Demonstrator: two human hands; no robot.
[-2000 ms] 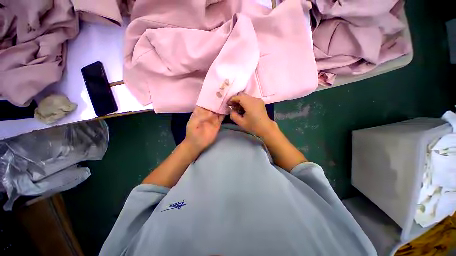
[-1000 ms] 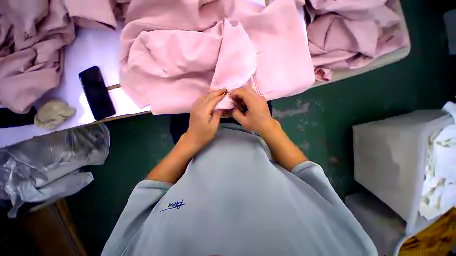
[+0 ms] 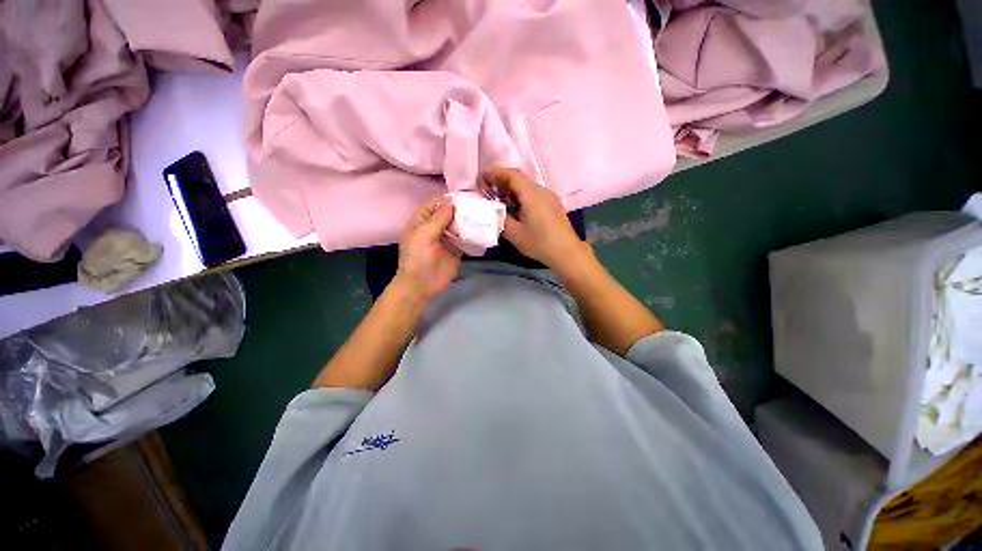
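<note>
A pink jacket [image 3: 366,140] lies spread at the table's front edge, one sleeve drawn towards me. Its cuff [image 3: 476,221] is turned so that the pale, whitish lining faces up. My left hand [image 3: 429,250] pinches the cuff's left side between thumb and fingers. My right hand [image 3: 533,215] holds the cuff's right side with curled fingers. Something small and dark shows at the right fingers, too small to identify. The cuff buttons are out of sight.
A black phone [image 3: 205,209], a beige cloth wad [image 3: 118,259] and crumpled pink jackets [image 3: 65,129] lie at left. More pink jackets [image 3: 754,65] lie at right. Clear plastic bags [image 3: 118,355] hang below the table. A pale bin [image 3: 851,323] with white scraps stands on the green floor.
The cuff, first flat with its buttons showing, is now turned back with the lining up. My left hand has closed from palm-up to a pinch. The jacket has shifted slightly left.
</note>
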